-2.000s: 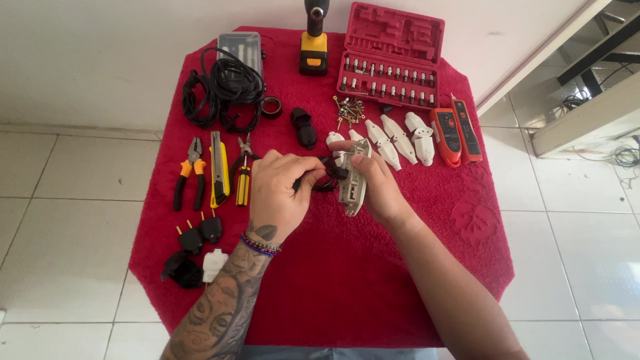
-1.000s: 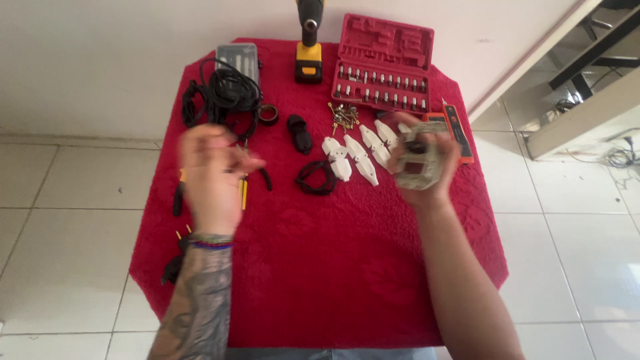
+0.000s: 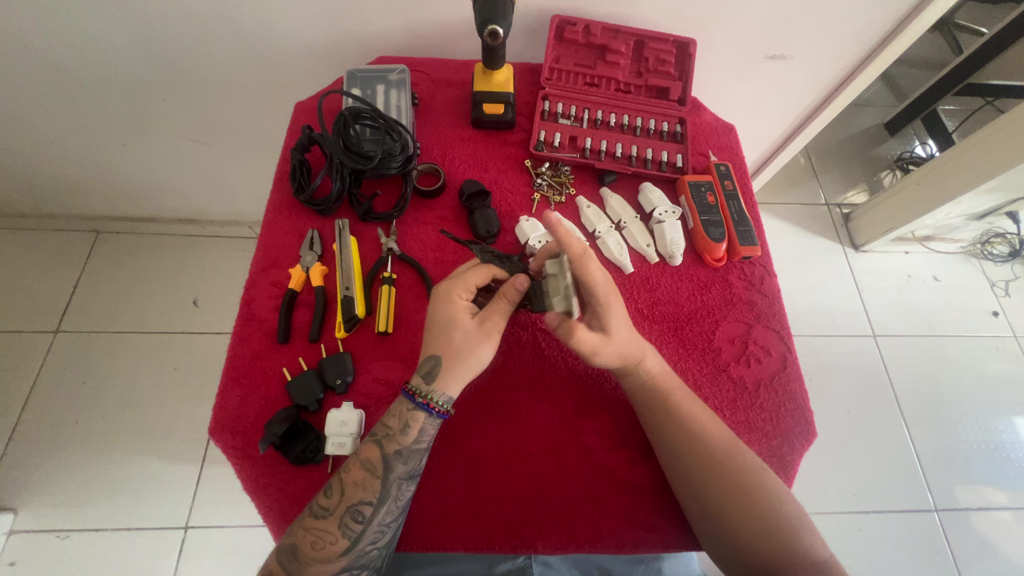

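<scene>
My left hand (image 3: 474, 320) pinches a bunched black cable (image 3: 496, 258) between thumb and fingers, near the middle of the red cloth. Beside it, my right hand (image 3: 596, 308) holds a pale gray electrical device (image 3: 562, 286) on edge, its face turned left. A black part (image 3: 538, 298) lies against that face, between the two hands; whether the cable joins it cannot be told. Just beyond the hands are white plug and socket connectors (image 3: 606, 234), some partly hidden by my right fingers, and a black connector (image 3: 480, 212).
Left lie pliers (image 3: 302, 284), a yellow utility knife (image 3: 350, 280), cutters (image 3: 390, 240), a screwdriver (image 3: 386, 304), and black plugs (image 3: 304, 390). Farther back are coiled black cable (image 3: 372, 152), electrical tape (image 3: 430, 180), a drill (image 3: 494, 88), loose screws (image 3: 550, 181), a red bit case (image 3: 616, 100) and orange testers (image 3: 704, 220).
A second ago my hands were apart and the black cable lay coiled on the cloth. Now the left hand holds it, and the right hand has brought the gray device back toward the middle.
</scene>
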